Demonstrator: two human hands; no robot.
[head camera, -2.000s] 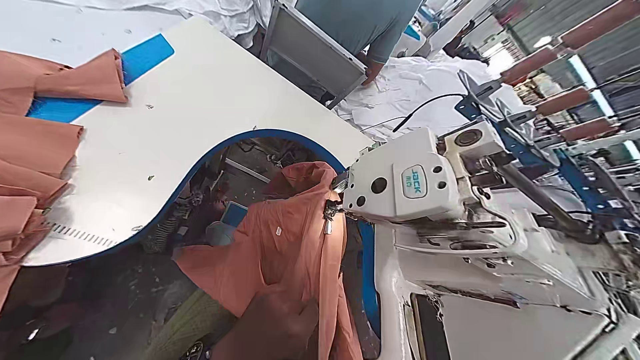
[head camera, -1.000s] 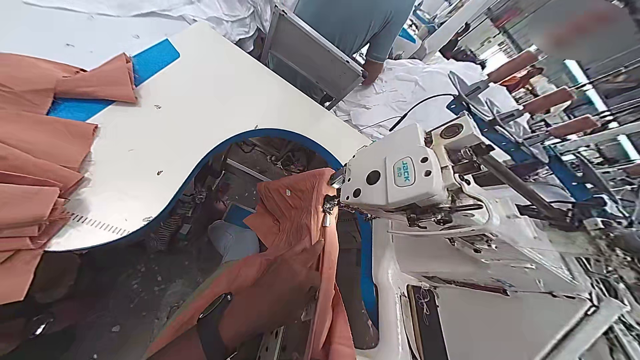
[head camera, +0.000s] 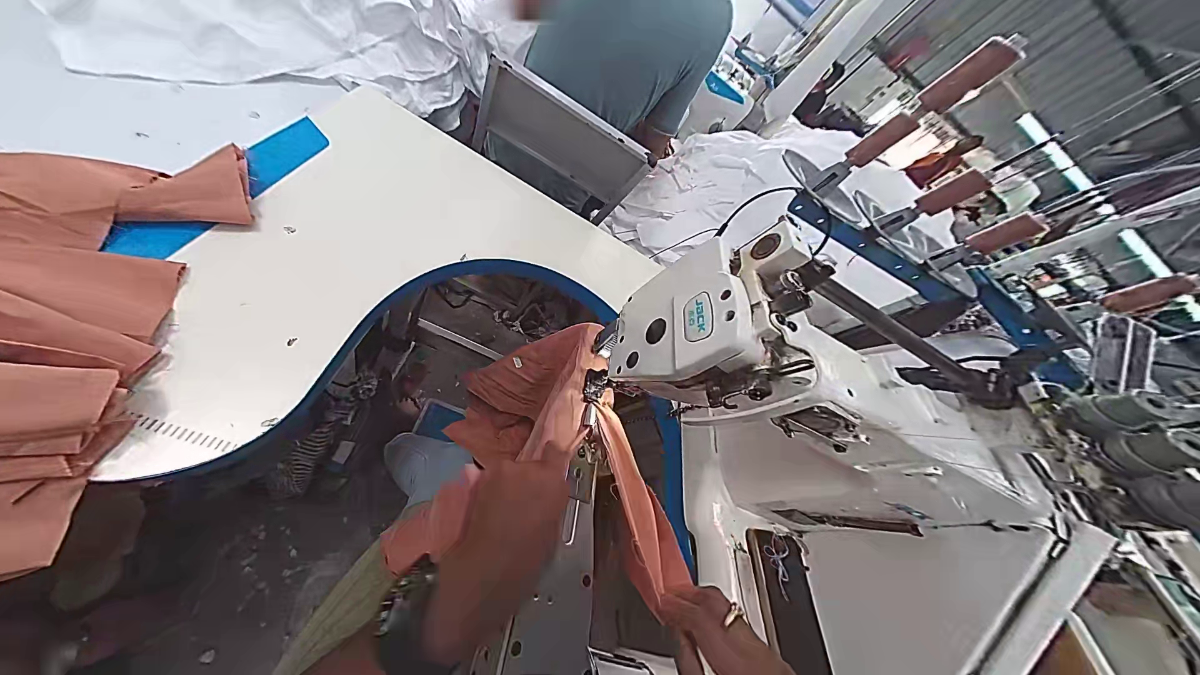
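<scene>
An orange-brown cloth (head camera: 530, 384) runs under the needle area of a white Jack sewing machine (head camera: 689, 319). My left hand (head camera: 502, 544), blurred and wearing a dark wrist band, lies on the cloth just below the needle area; its fingertips do not show clearly. From the needle a narrow part of the cloth leads down to my right hand (head camera: 717, 628), which has a ring and grips it at the bottom of the view. Some cloth hangs in the cutout beside the machine's arm.
A white table (head camera: 375, 216) with a blue-edged curved cutout carries stacked orange-brown pieces (head camera: 56, 356) at left. Beyond it a person in a grey-green shirt (head camera: 628, 56) sits near white fabric (head camera: 722, 178). Brown thread cones (head camera: 970, 75) stand at upper right.
My right hand has come into view at the bottom, holding the cloth. The cloth below the needle has parted into a narrow strip and a bunch at left.
</scene>
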